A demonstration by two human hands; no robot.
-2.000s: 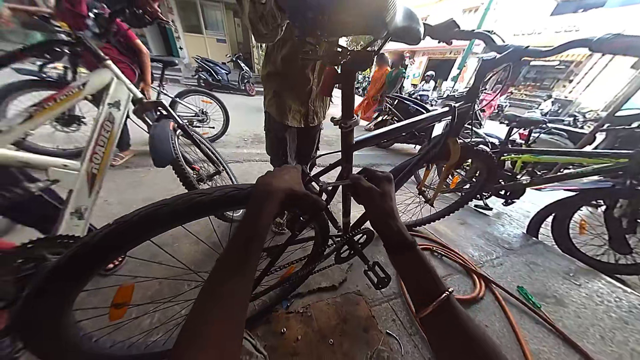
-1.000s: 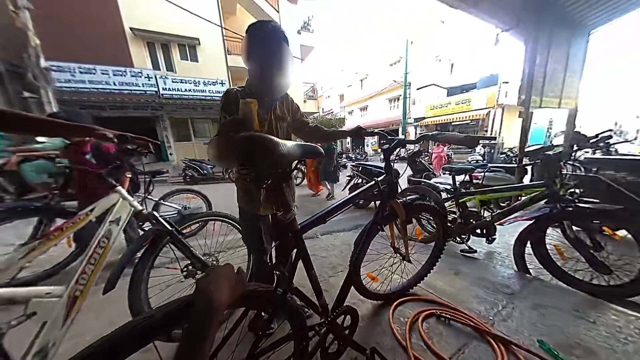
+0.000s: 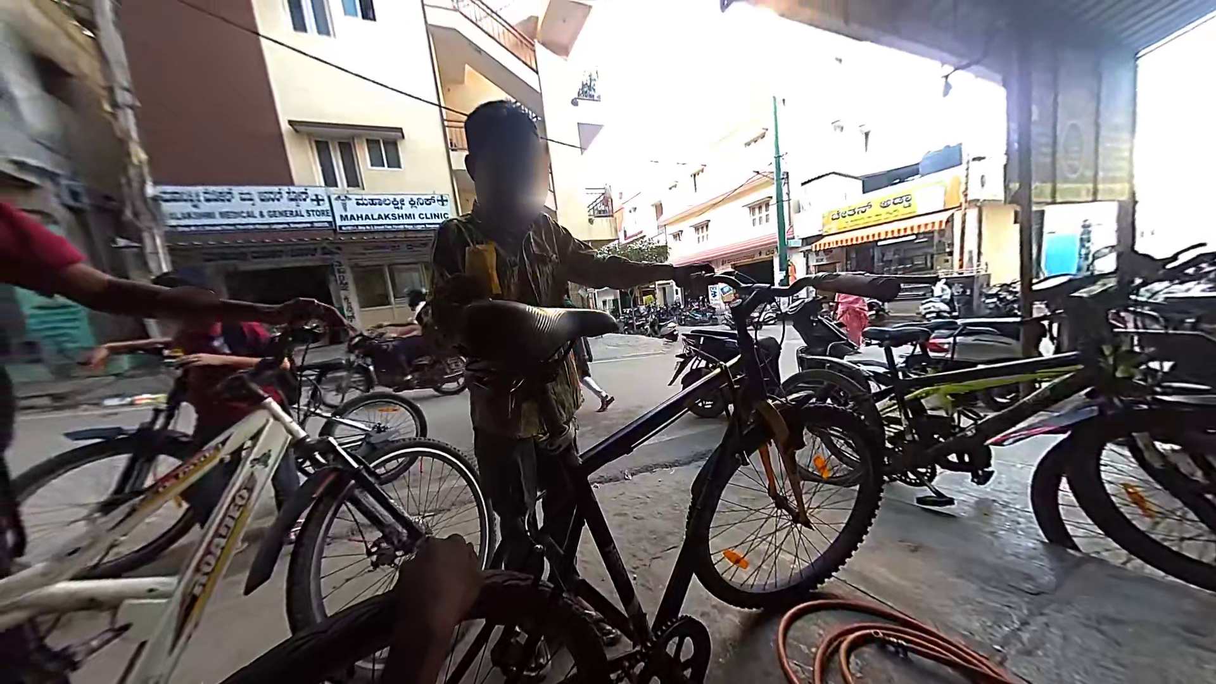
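Note:
A dark bicycle (image 3: 617, 427) stands in front of me, its rear tyre (image 3: 351, 632) low in the view and its saddle (image 3: 532, 325) above. My left hand (image 3: 439, 575) is at the top of the rear tyre, with the fingers curled; whether it grips anything cannot be told. My right hand is out of view. The front wheel (image 3: 788, 513) points away to the right. Beyond the bicycle a person (image 3: 513, 256) stands with one hand on the handlebar (image 3: 760, 285).
A white bicycle (image 3: 214, 513) stands at the left, with a person's arm (image 3: 180, 302) over it. Several bicycles (image 3: 1007, 408) crowd the right side. A coiled orange hose (image 3: 855, 632) lies on the floor at the lower right. A motorcycle (image 3: 408, 361) is on the street behind.
My right hand, seen two seconds ago at the bicycle's frame near my left, has left the view. The view has tilted up towards the street.

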